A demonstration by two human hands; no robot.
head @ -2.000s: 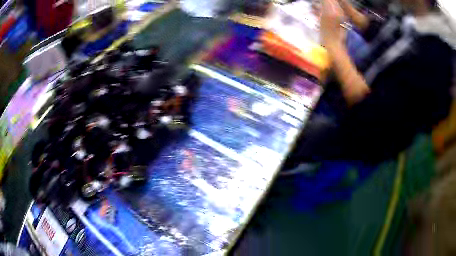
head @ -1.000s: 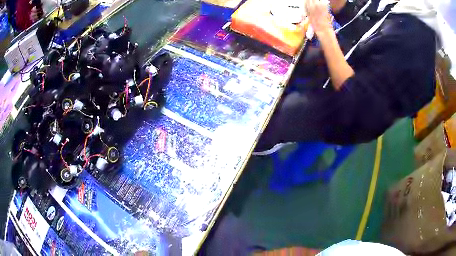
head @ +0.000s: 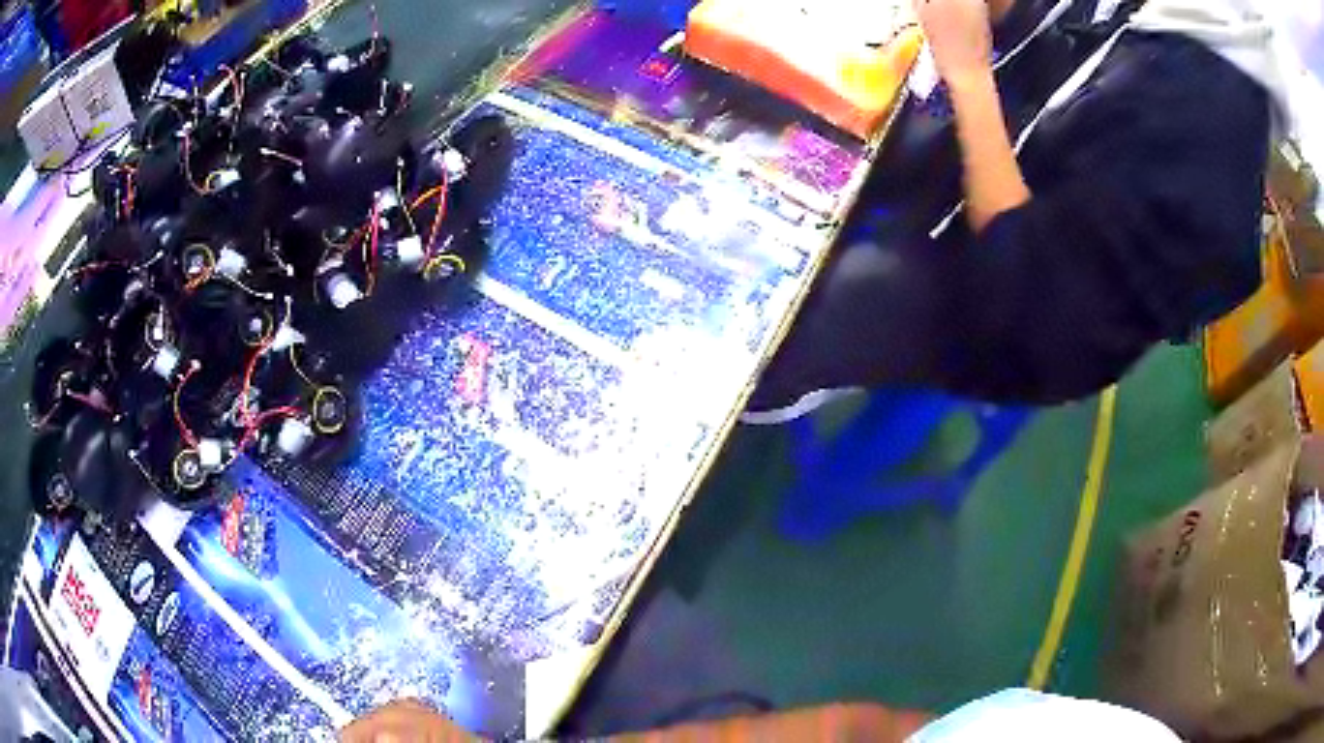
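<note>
Black round parts with white connectors and red, yellow and orange lead wires lie in a large pile (head: 247, 290) on the bench's left side. Several show a yellow-ringed centre. A bare forearm, with a white sleeve at its right end, runs along the bottom edge. A small part of what looks like my right hand (head: 407, 723) shows over the blue printed sheet (head: 537, 421), cut off by the picture's edge. Its fingers are hidden, so I cannot tell whether it holds anything. My left hand is not in view.
Another person in dark clothing sits at the bench's right side, a raised forearm (head: 990, 153) by an orange pad (head: 791, 66). A blue stool (head: 886, 465) stands on the green floor. A cardboard box (head: 1212, 566) is at right, white boxes (head: 76, 109) at upper left.
The forearm and part of the hand have come further into view along the bottom edge. The view has shifted slightly and sharpened since the earliest frame. The pile looks unchanged since one second ago.
</note>
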